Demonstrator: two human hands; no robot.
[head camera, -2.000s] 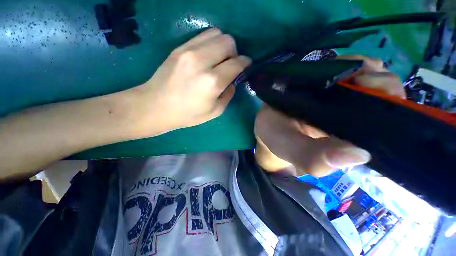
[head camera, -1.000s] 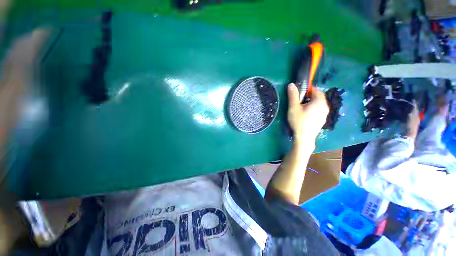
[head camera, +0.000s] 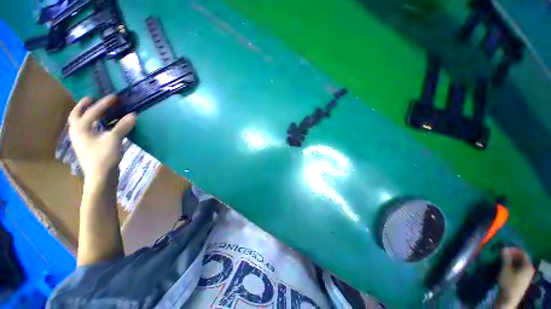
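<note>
My left hand (head camera: 99, 142) is at the bench's left edge, with fingers and thumb around the near end of a black plastic frame (head camera: 154, 84). The electric screwdriver (head camera: 468, 241), black with an orange strip, lies on the mat at lower right. My right hand (head camera: 515, 274) is just right of it, apart from the handle, blurred and partly cut off by the bottom edge. Its fingertips are unclear. A round perforated dish (head camera: 402, 232), partly filled with dark bits, sits left of the screwdriver. Small black pieces (head camera: 311, 124) lie in a row on the mat.
More black frames (head camera: 90, 30) are at the upper left. Another black ladder-like frame (head camera: 453, 124) lies at the upper right on the lighter green strip. An open cardboard box (head camera: 36, 151) with striped contents stands below the bench's left edge, beside a blue surface (head camera: 21, 265).
The view has swung left. The screwdriver, upright at my right hand one second ago, now lies down with my hand beside it. My left hand, blurred before, is now at a black frame.
</note>
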